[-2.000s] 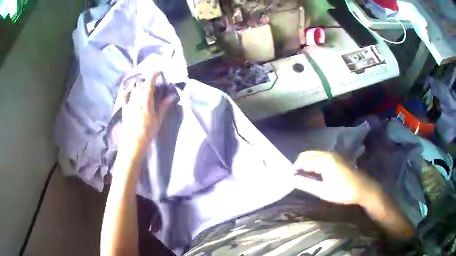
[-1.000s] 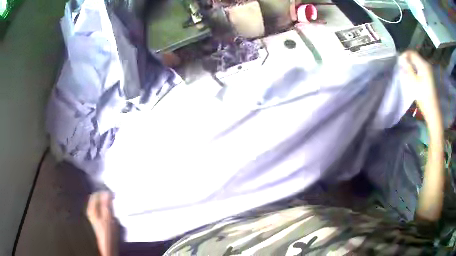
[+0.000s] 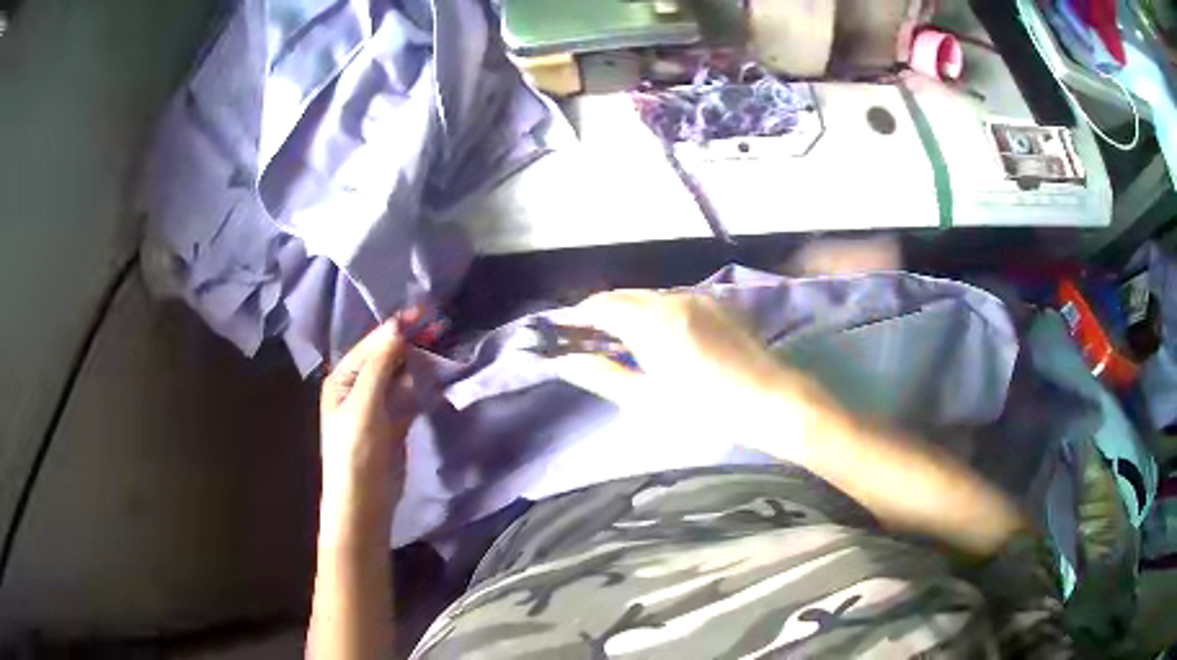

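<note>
A light purple-grey cloth panel [image 3: 878, 338] lies over my lap, below the front edge of the machine table. My left hand [image 3: 371, 380] pinches a corner of the cloth at its left end. My right hand [image 3: 658, 348] is palm down over the cloth's upper edge, with a small dark tool [image 3: 587, 342], perhaps snips, showing in it, partly hidden and blurred. A heap of the same cloth [image 3: 349, 168] hangs at the left of the table, just above my left hand.
The white machine table [image 3: 826, 194] bears tangled purple thread trimmings [image 3: 729, 110], a green band [image 3: 932, 148], a metallic panel [image 3: 1036, 152] and a pink-red ring-shaped object [image 3: 936, 54]. An orange-red box [image 3: 1095, 338] and more cloth lie at the right. A wall is at the left.
The cloth, spread wide between both hands a second ago, is now lower on my lap. My right hand has come in from the far right; my left hand has moved up and right.
</note>
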